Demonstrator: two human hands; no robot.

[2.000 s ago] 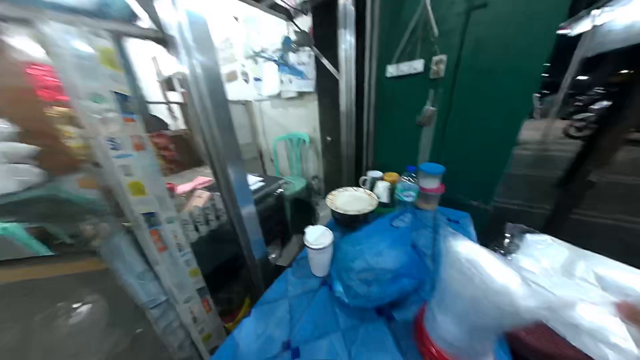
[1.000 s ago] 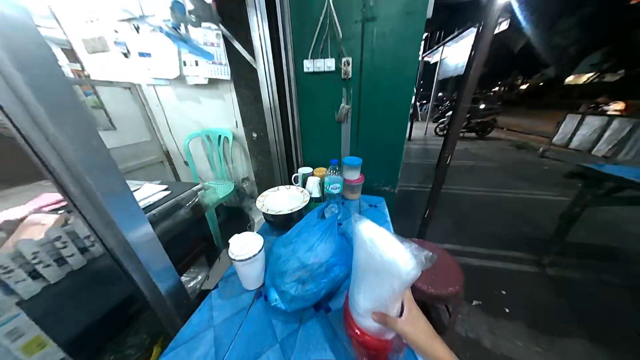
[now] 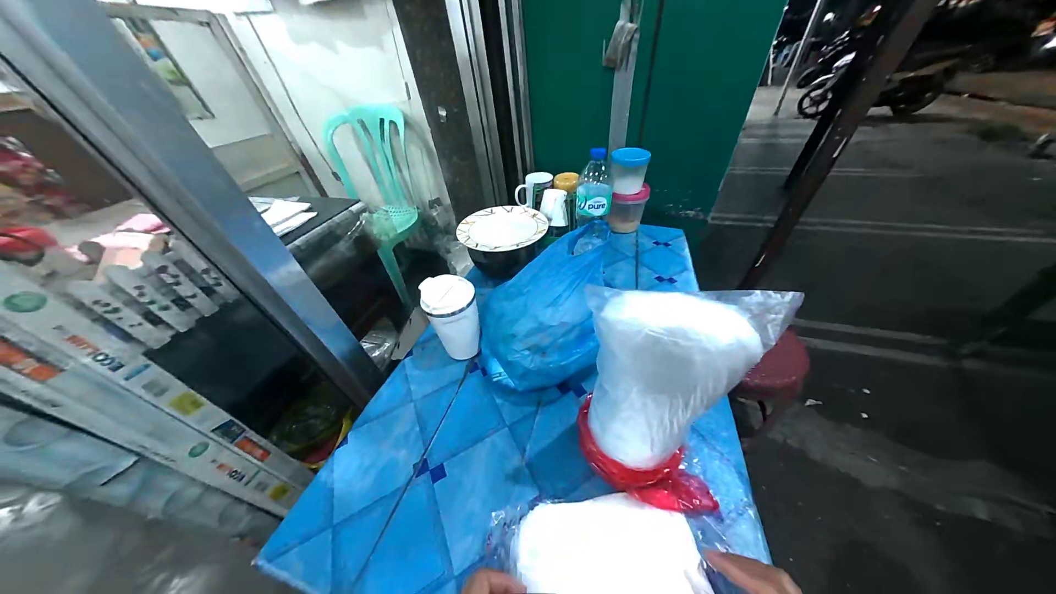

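Note:
At the bottom edge of the head view, my left hand and my right hand are at either side of a clear plastic pack with white contents, their fingers at its edges. Most of both hands is cut off by the frame. Just beyond the pack, another clear bag of white contents stands upright, with red plastic around its base. A knotted blue plastic bag lies to its left, beside a white lidded tumbler.
The blue tiled table also bears a plate on a dark bowl, mugs, a water bottle and stacked tubs. A red stool stands at right, a metal-framed glass case at left.
A hand held the upright clear bag a second ago; that bag now stands with no hand on it. Both hands are now at the white pack in front. The view has turned lower.

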